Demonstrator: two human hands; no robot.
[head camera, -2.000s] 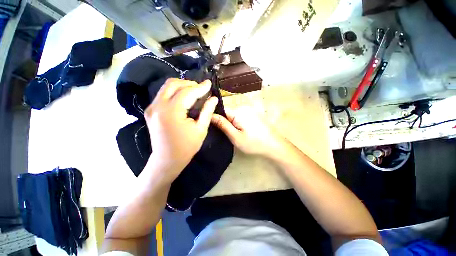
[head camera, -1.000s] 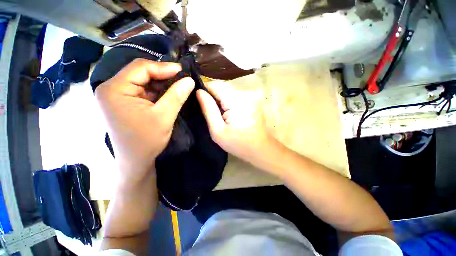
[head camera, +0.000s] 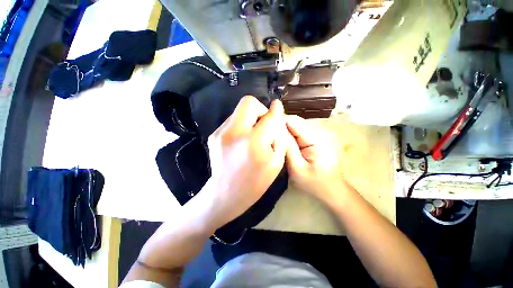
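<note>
A black fabric workpiece (head camera: 225, 95) lies on the pale table, its upper right part at the presser foot and needle (head camera: 275, 84). A silvery zipper (head camera: 208, 68) runs along its top edge to the pull. My left hand (head camera: 247, 152) lies over the fabric, fingers pinched on its right edge just below the presser foot. My right hand (head camera: 315, 160) meets it there, fingertips at the same edge. The pinched edge is mostly hidden by the fingers. The off-white industrial sewing machine (head camera: 388, 67) stands above, with a brown block (head camera: 309, 93) beside the needle.
Stacked black workpieces (head camera: 62, 211) lie at the table's left edge. Loose black workpieces (head camera: 126, 56) lie at the upper left. Red-and-black snips (head camera: 458, 132) rest on the machine base at right. A round container (head camera: 449, 211) with small contents is below. Cables (head camera: 444, 175) run along the base edge.
The view has shifted, so the machine head and needle area show more fully. My hands have drawn closer together on the fabric edge. More of the workpiece's left side shows.
</note>
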